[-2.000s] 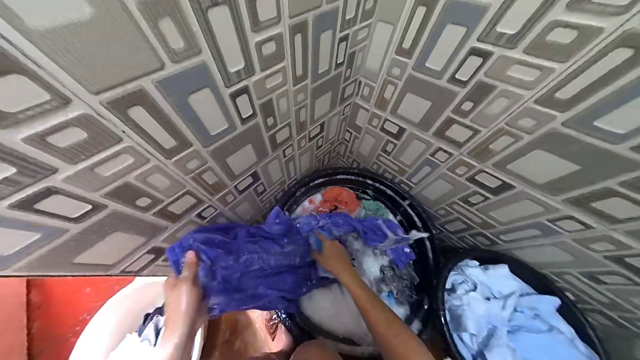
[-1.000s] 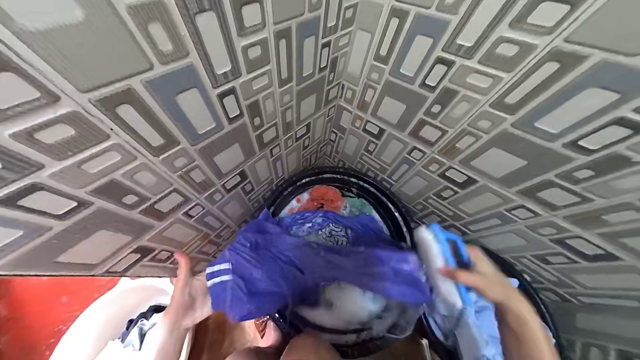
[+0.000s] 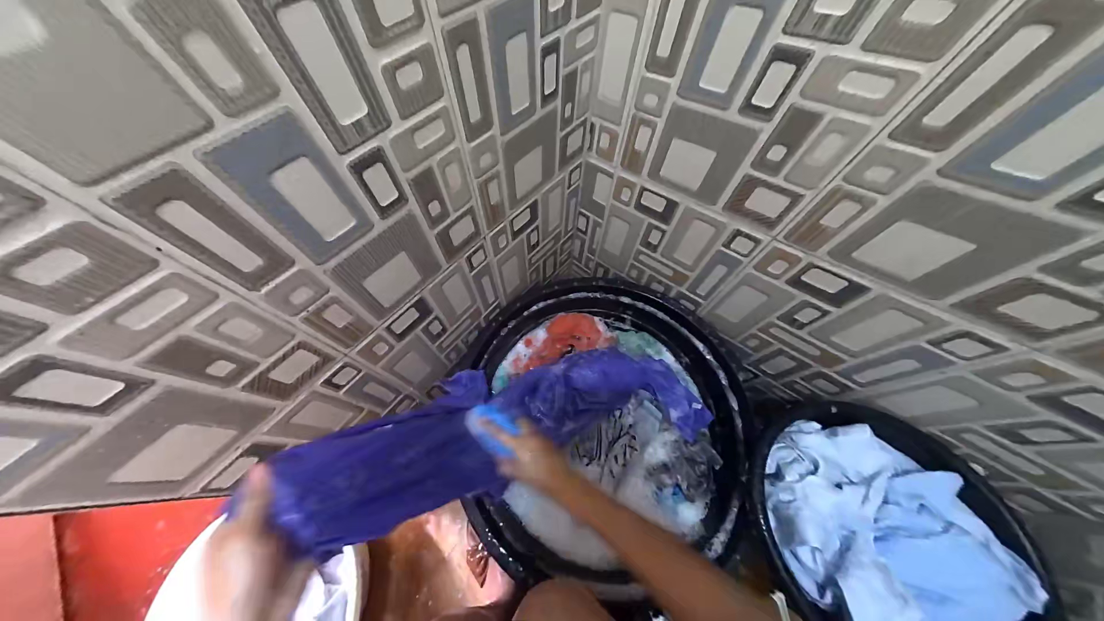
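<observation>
A wet purple garment (image 3: pixel 388 470) stretches from the lower left across a round black tub (image 3: pixel 733 388) full of suds and soaking clothes. At its left end my left hand (image 3: pixel 254 552), blurred, grips the cloth. My right hand (image 3: pixel 530 457) holds a blue scrub brush (image 3: pixel 493 429) against the middle of the garment, near the tub's left rim. The garment's far end lies in the tub, beside an orange-red cloth (image 3: pixel 565 338), a green cloth (image 3: pixel 638 343) and a grey cloth with dark print (image 3: pixel 612 444).
Right of the tub stands a black basin (image 3: pixel 763 483) holding light blue clothes (image 3: pixel 914 517). A white basin (image 3: pixel 185 569) with pale cloth is at the lower left, on a wet red floor (image 3: pixel 121 539). Patterned tile walls (image 3: pixel 690 164) meet in a corner behind the tub.
My right hand, with the brush, was over the right basin one second ago and is now back on the purple garment. My left hand, open one second ago, now grips the cloth.
</observation>
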